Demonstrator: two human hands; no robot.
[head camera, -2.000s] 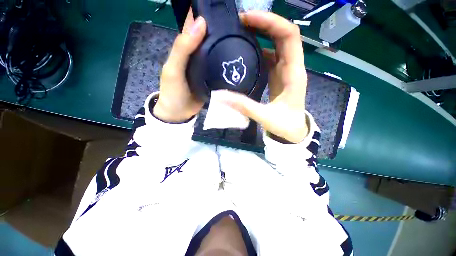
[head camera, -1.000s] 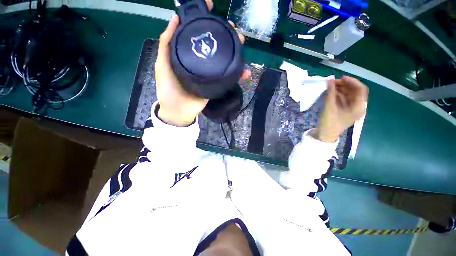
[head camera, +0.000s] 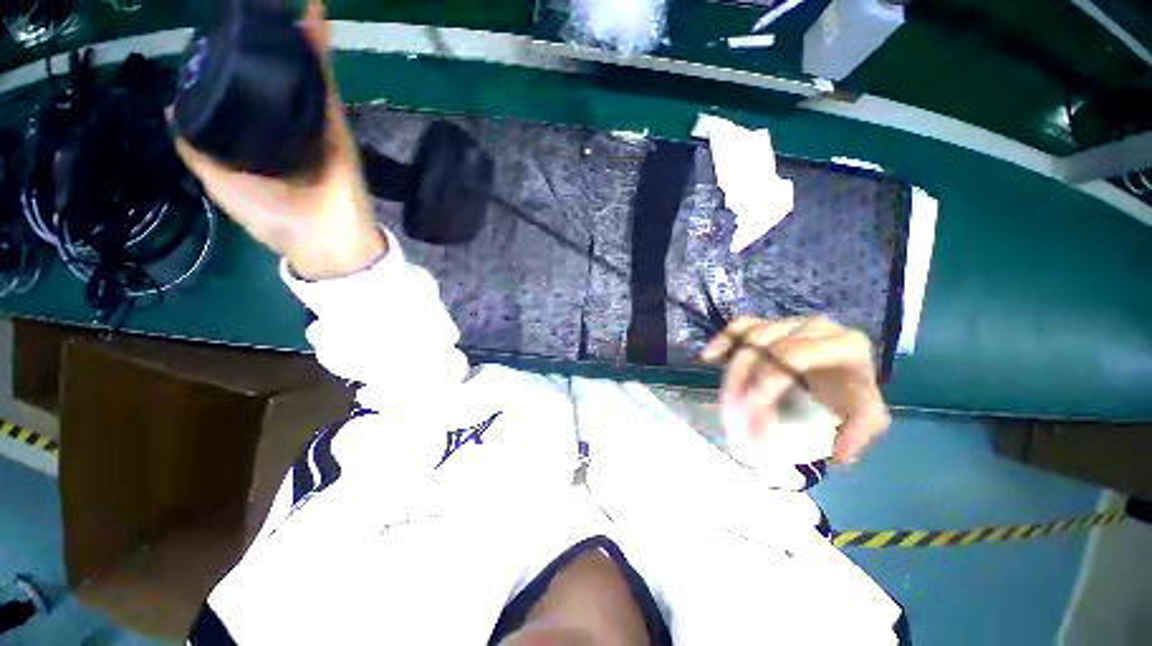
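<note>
My left hand (head camera: 297, 202) holds a black headset by one ear cup (head camera: 257, 95) at the upper left, above the bench. The other ear cup (head camera: 451, 183) hangs to its right over the left part of the dark work mat (head camera: 543, 316). A thin black headset cable (head camera: 556, 234) runs from it across the mat to my right hand (head camera: 809, 379). My right hand is closed on the cable at the mat's front edge and is slightly blurred. A white wiping cloth (head camera: 754, 183) lies crumpled on the right part of the mat.
Headsets and coiled cables (head camera: 108, 202) are heaped at the left of the green bench (head camera: 1036, 303). A white fluffy wad (head camera: 615, 23) and a white bottle (head camera: 849, 35) stand beyond the mat. An open cardboard box (head camera: 164, 467) is below at left.
My left hand has carried the headset left. My right hand has let go of the cloth, moved down towards me and taken hold of the cable.
</note>
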